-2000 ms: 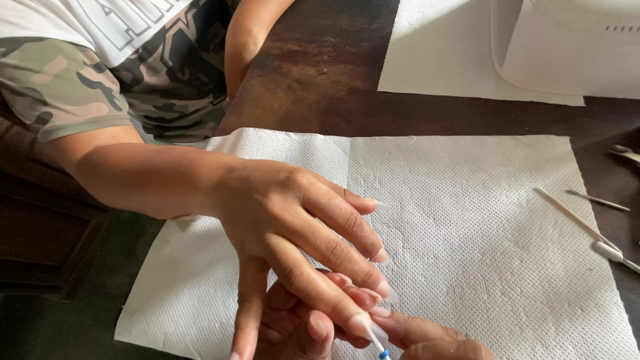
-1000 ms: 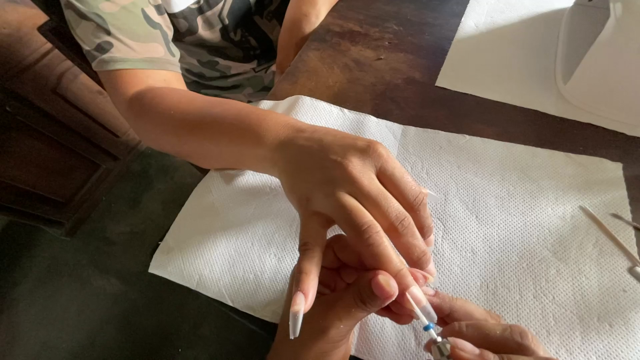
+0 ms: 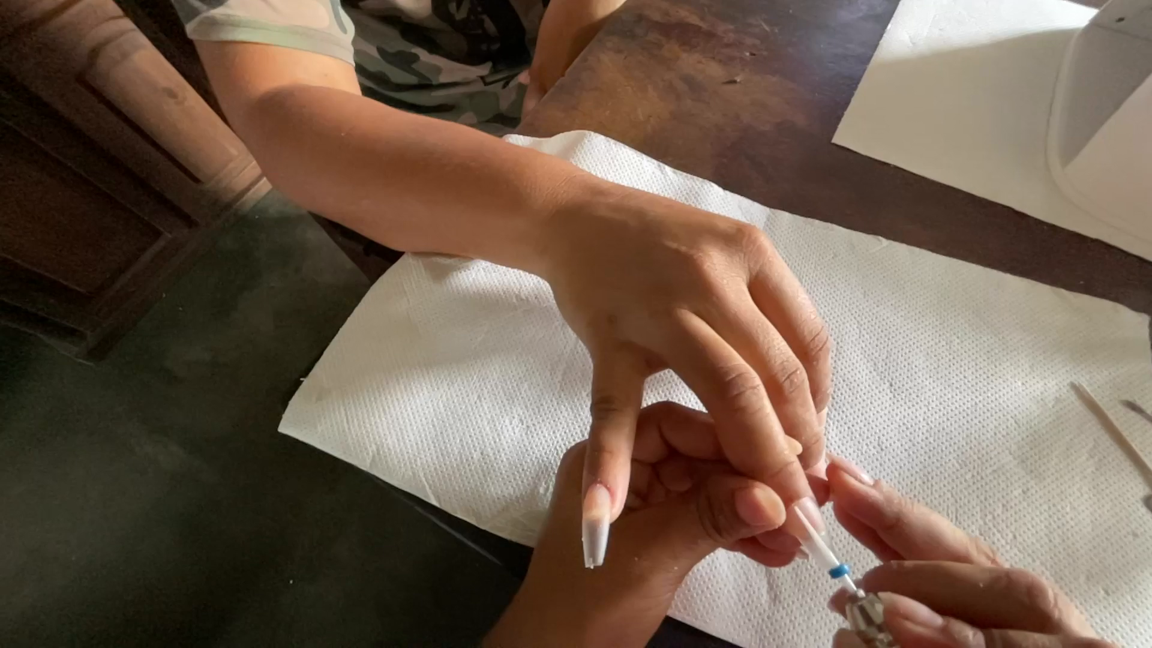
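Another person's hand (image 3: 684,270) reaches in from the upper left, palm down, over a white textured paper towel (image 3: 450,360). My left hand (image 3: 666,513) is beneath it, with thumb and fingers closed around that person's index finger. A long pale nail tip (image 3: 596,535) shows on their thumb. My right hand (image 3: 954,567), at the lower right, holds a nail drill handpiece (image 3: 868,619) with a metal end. Its thin white bit with a blue ring (image 3: 839,571) lies against the index finger's nail (image 3: 808,515). The rest of the handpiece is hidden by my fingers.
A dark wooden table (image 3: 720,99) bears the towel. At the upper right a white rounded device (image 3: 1111,126) stands on another white sheet (image 3: 945,99). A thin wooden stick (image 3: 1111,427) lies at the right edge. A carved wooden cabinet (image 3: 99,180) stands at the left.
The other person's thumb nail tip, cut off by the lower edge two seconds ago, is now in full view. More of my right hand and the tool's metal end show. The view has shifted left.
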